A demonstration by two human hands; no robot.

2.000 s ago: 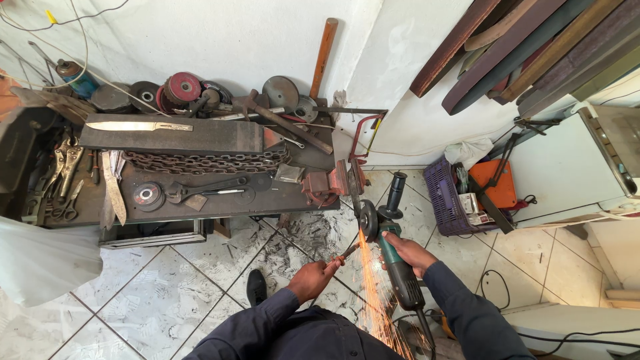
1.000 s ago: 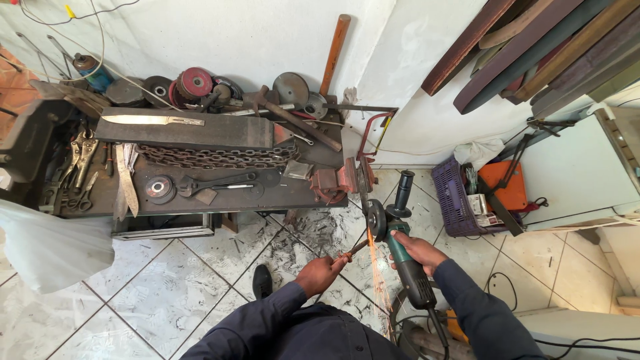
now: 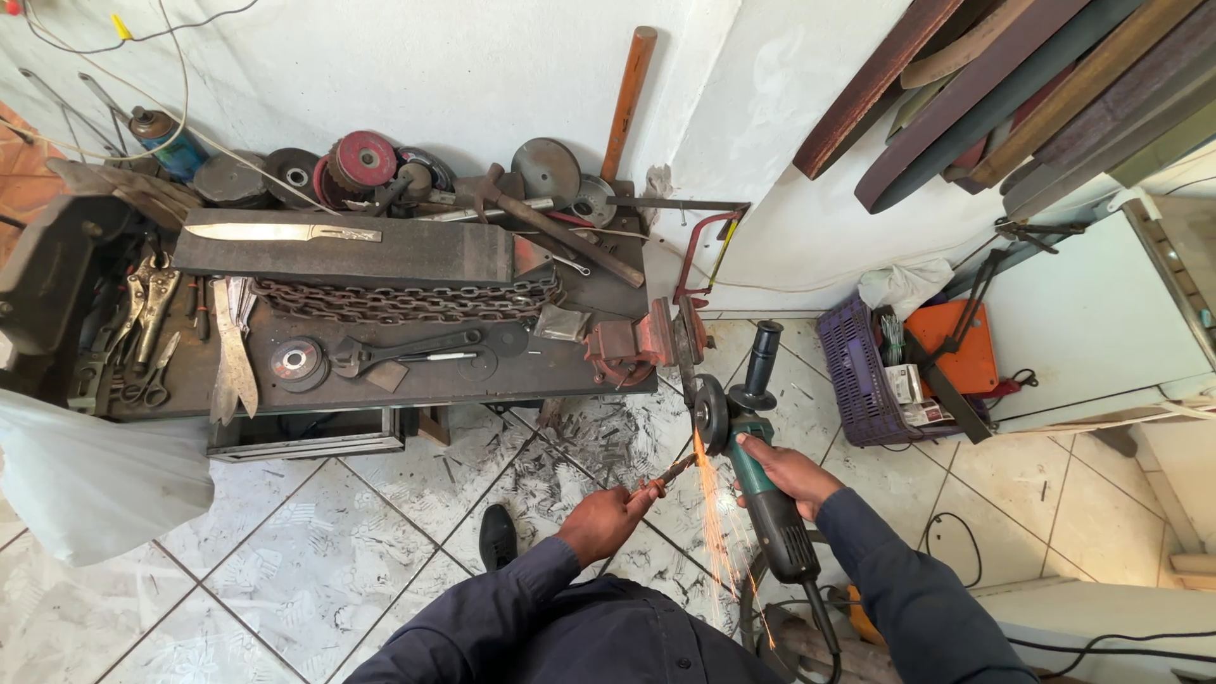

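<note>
My right hand [image 3: 790, 475] grips the green and black body of an angle grinder [image 3: 774, 508], whose black side handle [image 3: 763, 351] points up with nothing on it. Its disc [image 3: 710, 416] throws a stream of orange sparks [image 3: 717, 518] downward. In my left hand [image 3: 606, 521] is a thin dark workpiece [image 3: 676, 469], perhaps metal, its far end at the disc's lower edge. A dark flat bar [image 3: 684, 356] stands in the jaws of a red bench vise [image 3: 632, 344], just beyond the disc. Whether the bar touches the disc, I cannot tell.
The workbench [image 3: 532, 380] at left carries a chain [image 3: 408, 302], a blade blank [image 3: 275, 232], an adjustable wrench [image 3: 399, 351], a hammer [image 3: 560, 228] and grinding discs [image 3: 366, 159]. A purple crate [image 3: 850, 370] stands at right. The grinder's cord [image 3: 825, 627] hangs below; abrasive belts [image 3: 969, 114] hang upper right.
The spark stream is broad two seconds ago, thin one second ago, and somewhat fuller now. Both hands keep their holds on the grinder and the workpiece.
</note>
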